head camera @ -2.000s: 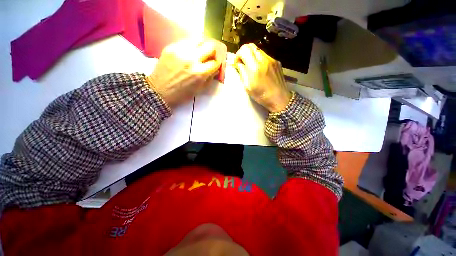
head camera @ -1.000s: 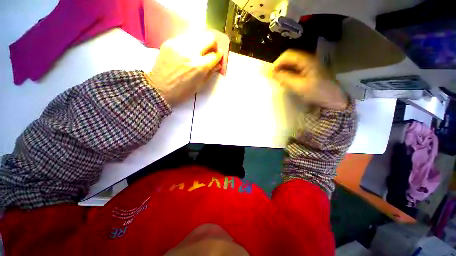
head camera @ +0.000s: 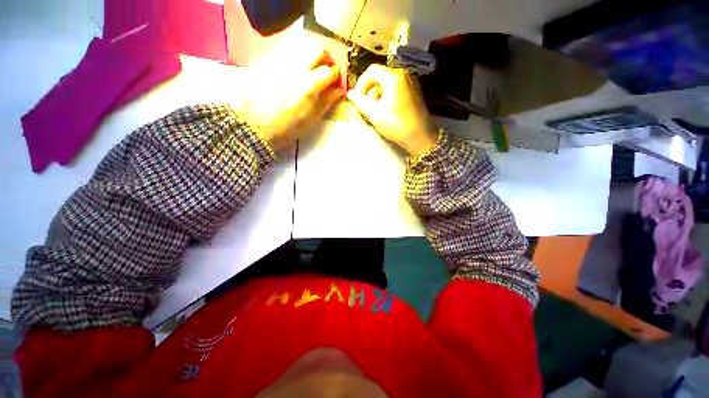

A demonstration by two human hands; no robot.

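Observation:
My left hand (head camera: 291, 93) is at the needle area, its fingers closed on a small pink-red fabric piece (head camera: 343, 81), of which only an edge shows. My right hand (head camera: 390, 105) is just right of it, thumb and fingertip pinched together at the piece's edge; what lies between them is too small to tell. The cream sewing machine head (head camera: 373, 22) is right above the hands, with the metal presser area (head camera: 359, 62) just beyond the fingertips. Magenta fabric pieces (head camera: 93, 93) lie on the white table at the upper left.
The white table (head camera: 354, 186) has a dark seam. A black lamp head (head camera: 274, 12) hangs at the top. Thin snips or tweezers (head camera: 499, 134) lie right of the machine. A dark panel (head camera: 622, 47) is at the upper right. Pink cloth (head camera: 670, 241) hangs at the far right.
My right hand moved away to the right, then came back beside my left hand at the needle. The view has shifted, so the lamp head now shows. My left hand still holds the piece.

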